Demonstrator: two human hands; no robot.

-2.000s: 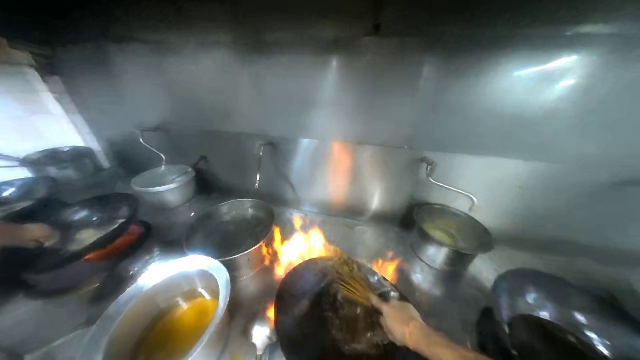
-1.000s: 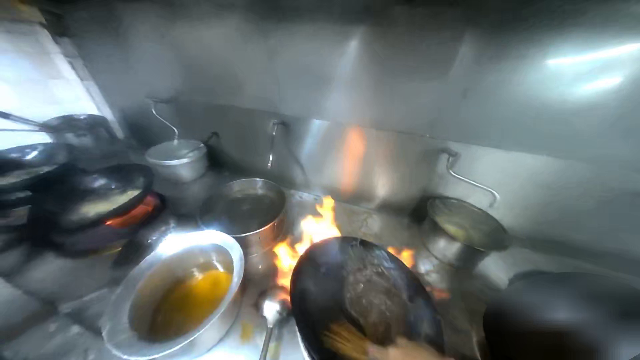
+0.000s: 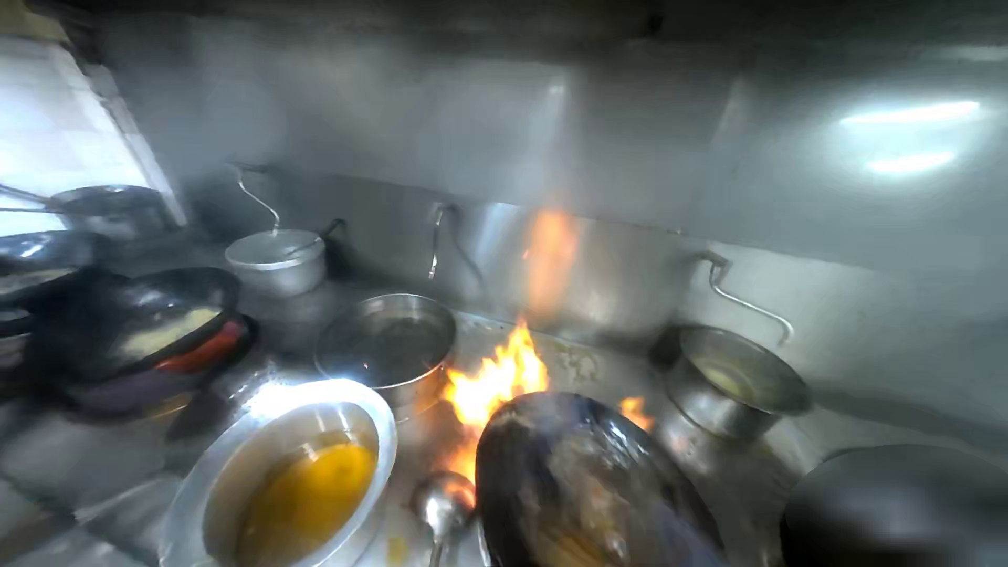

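Note:
A dark wok (image 3: 583, 480) stands tilted over tall flames (image 3: 500, 378) at the lower middle, its inside streaked and shiny. Low in the wok shows a blurred tan patch, perhaps the bristles of a brush. Neither of my hands is in view. Left of the wok lies a metal ladle (image 3: 445, 504), bowl up, its handle running off the bottom edge. A wide metal pot (image 3: 374, 425) of yellow-orange liquid stands beside the ladle.
Behind are a steel pot (image 3: 409, 376), a lidded pot (image 3: 279, 268) and, at right, another pot (image 3: 728, 409) under a bent tap (image 3: 748, 303). Woks (image 3: 189, 287) stand at left; a dark rounded pan (image 3: 898, 504) is at lower right.
My right hand, seen earlier at the wok with a bristle brush, has gone out of view at the bottom. The wok's open side has turned and it stands more tilted.

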